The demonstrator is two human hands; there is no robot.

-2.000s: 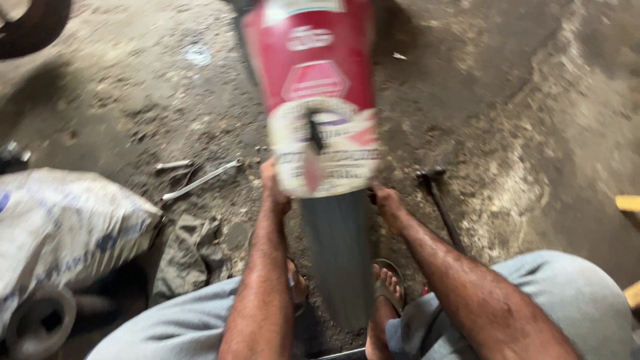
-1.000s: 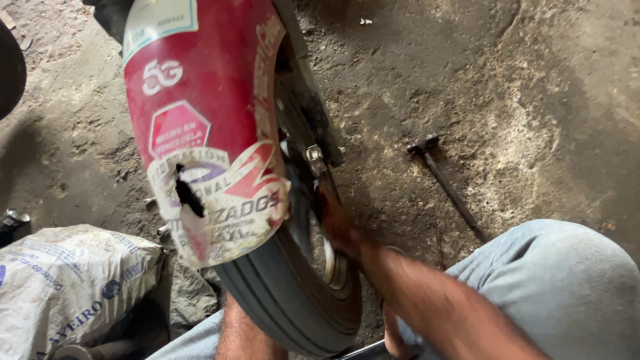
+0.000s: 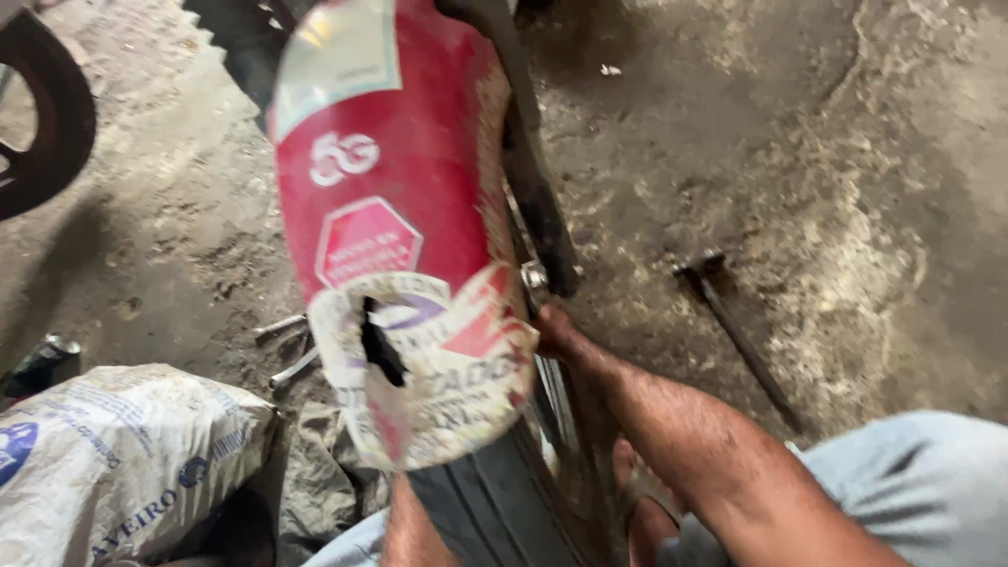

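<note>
A red motorcycle front fender point(image 3: 425, 157), its torn white tip covered in stickers, arches over a wheel with a black tire point(image 3: 488, 504). My right hand point(image 3: 561, 335) is at the wheel's right side, just below the axle nut point(image 3: 534, 276) and the lower end of the dark fork leg point(image 3: 543, 197). Its fingers are partly hidden behind the fender edge and wheel, so its grip cannot be made out. On the wheel's other side only my left forearm shows, low in the view; the fender and tire hide my left hand.
A hammer point(image 3: 740, 339) lies on the rough floor at right. Metal wrenches point(image 3: 295, 366) lie left of the fender, near a crumpled grey cloth point(image 3: 315, 472). A white printed sack point(image 3: 142, 457) and a can point(image 3: 51, 354) are at lower left, a dark wheel-like part point(image 3: 67, 118) at upper left.
The wheel and fender were upright in line with the view two seconds ago, then turned and leaned; now the fender stands steeper again. My left hand, partly visible at first, is hidden.
</note>
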